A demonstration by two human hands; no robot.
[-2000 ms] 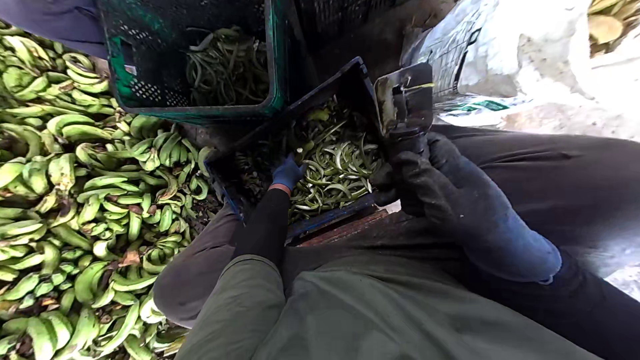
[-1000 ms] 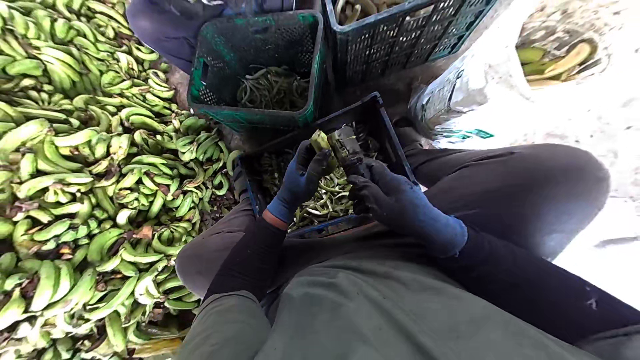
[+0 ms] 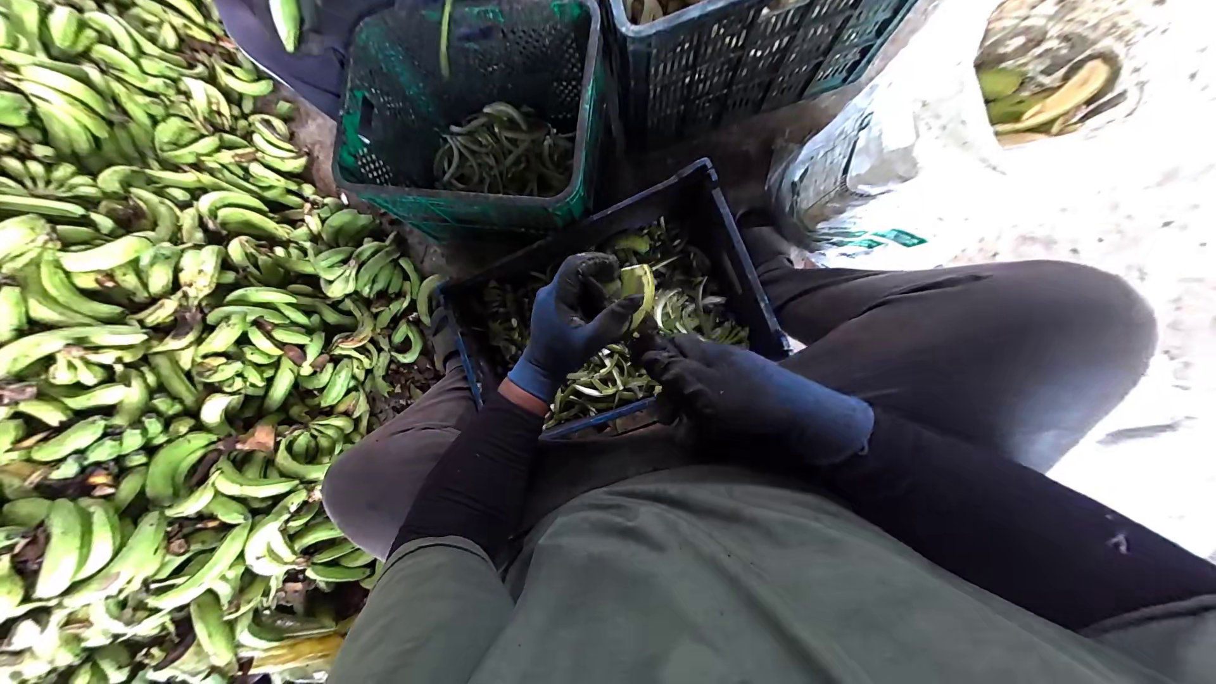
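Note:
My left hand (image 3: 568, 321), in a blue and black glove, is closed around a green plantain piece (image 3: 638, 290) over a dark blue plastic crate (image 3: 746, 275). Close by on its right, my right hand (image 3: 736, 385), gloved alike, has its fingers curled near the lower end of that piece; what they grip is hidden. Green peel strips (image 3: 608, 375) lie in the crate beneath both hands, between my legs.
A large heap of green plantains (image 3: 209, 380) covers the floor at left. Beyond my crate stand a green crate (image 3: 456, 204) with peel strips and another dark crate (image 3: 760, 71). A white sack (image 3: 936, 123) is at upper right. Part of another person (image 3: 294, 47) shows at the top.
Two seconds ago my left hand was down in the crate and my right hand was raised farther right with a dark tool. The hands have since come together over the crate. The view has shifted.

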